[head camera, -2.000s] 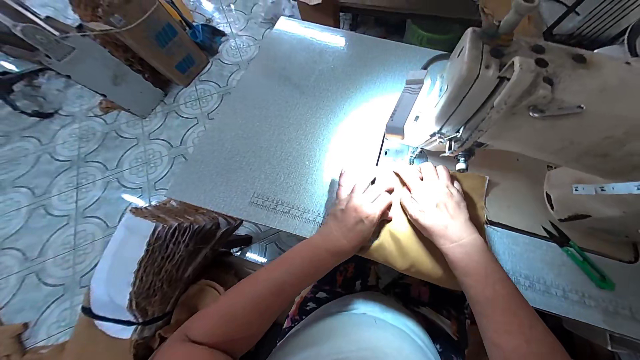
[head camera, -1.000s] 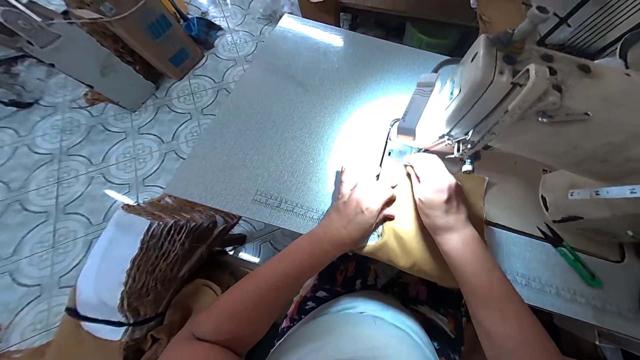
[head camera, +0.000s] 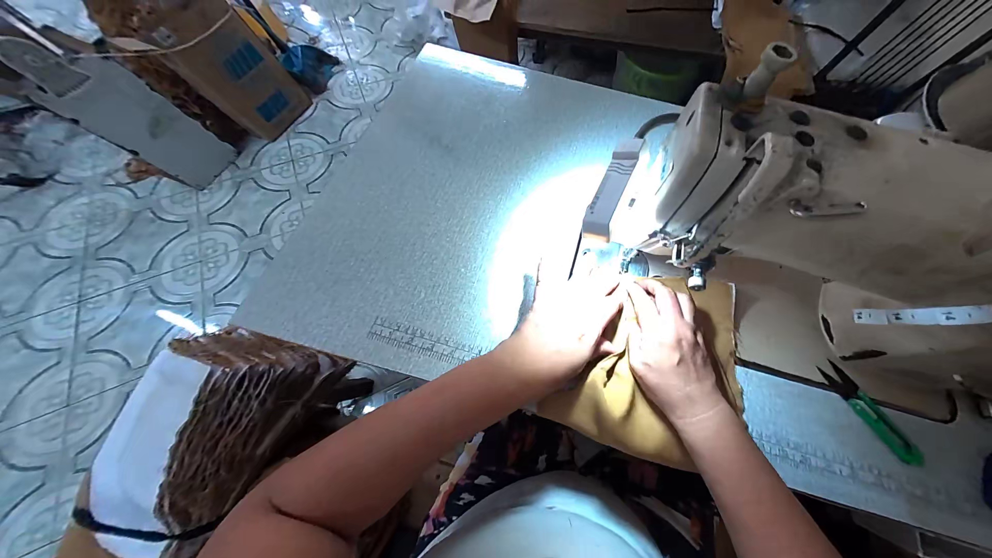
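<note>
A piece of mustard-yellow fabric (head camera: 620, 415) lies at the front of a sewing machine (head camera: 806, 186), its far edge close to the presser foot (head camera: 629, 262). My left hand (head camera: 562, 325) rests on the fabric's left part, its fingertips in the bright lamp light near the needle. My right hand (head camera: 670, 341) is close beside it, fingers bent and gripping bunched fabric. Folds run through the cloth between the two hands. Glare and the fingers hide the exact stitching point, and whether the left fingers pinch the cloth is unclear.
Green-handled thread snips (head camera: 883, 426) lie right of the fabric on the grey sewing table (head camera: 403, 186). A measuring tape strip (head camera: 922, 315) is on the machine's base. A tied brown bundle (head camera: 232, 418) stands at the lower left. A cardboard box (head camera: 225, 70) is beyond the table's left edge.
The fabric has become more bunched between the hands. Since the earliest frame, my right hand has drawn its fingers in, and my left hand's fingers are now nearer to it.
</note>
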